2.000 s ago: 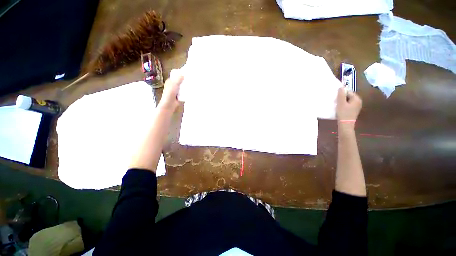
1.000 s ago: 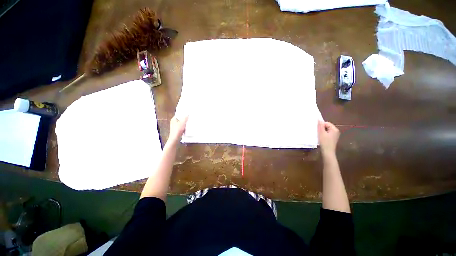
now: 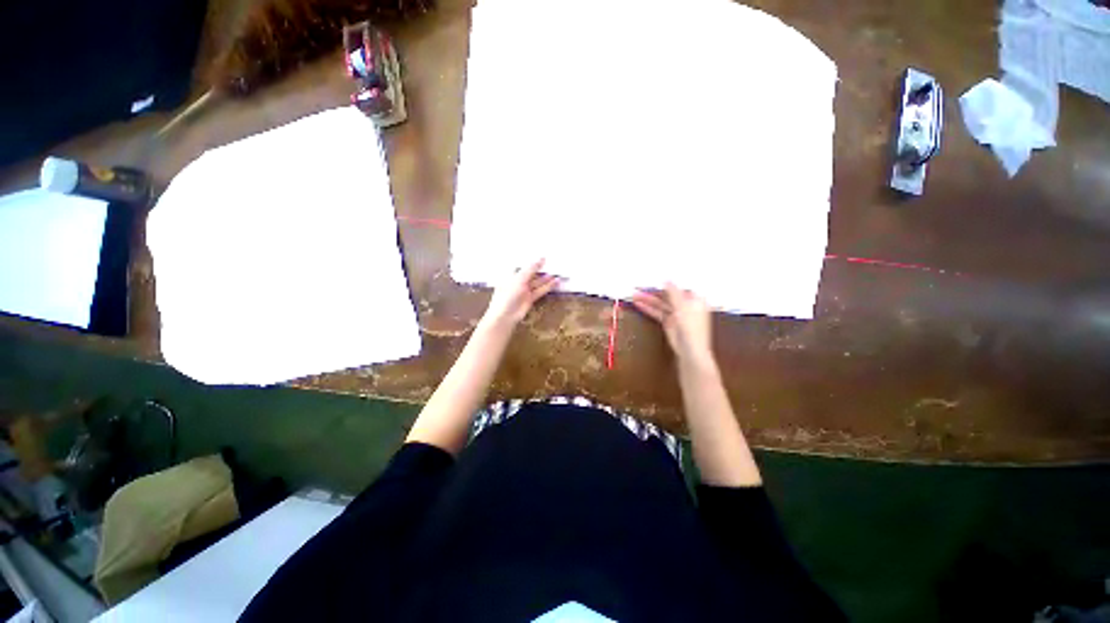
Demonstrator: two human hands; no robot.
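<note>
A white stack of fabric panels (image 3: pixel 645 146) lies flat in front of me, with a sloped top right corner and its far edge out of the picture. My left hand (image 3: pixel 526 292) touches the stack's near edge left of the middle, its fingers apart. My right hand (image 3: pixel 677 319) touches the same edge right of the middle, fingers also apart. Single layers cannot be told apart in the glare. Another white fabric pile (image 3: pixel 282 250) lies askew to the left.
A red and metal tool (image 3: pixel 373 76) stands between the piles at the back. A silver metal piece (image 3: pixel 914 132) lies right of the stack. Sheer scrap (image 3: pixel 1013 116) lies far right, a brown duster (image 3: pixel 292 39) upper left. A dark bottle (image 3: pixel 97 180) is beside a black-edged white sheet (image 3: pixel 51 258).
The panel held in both hands now lies on the stack. My hands have let go of its sides and come together at the near edge. The view has tilted down.
</note>
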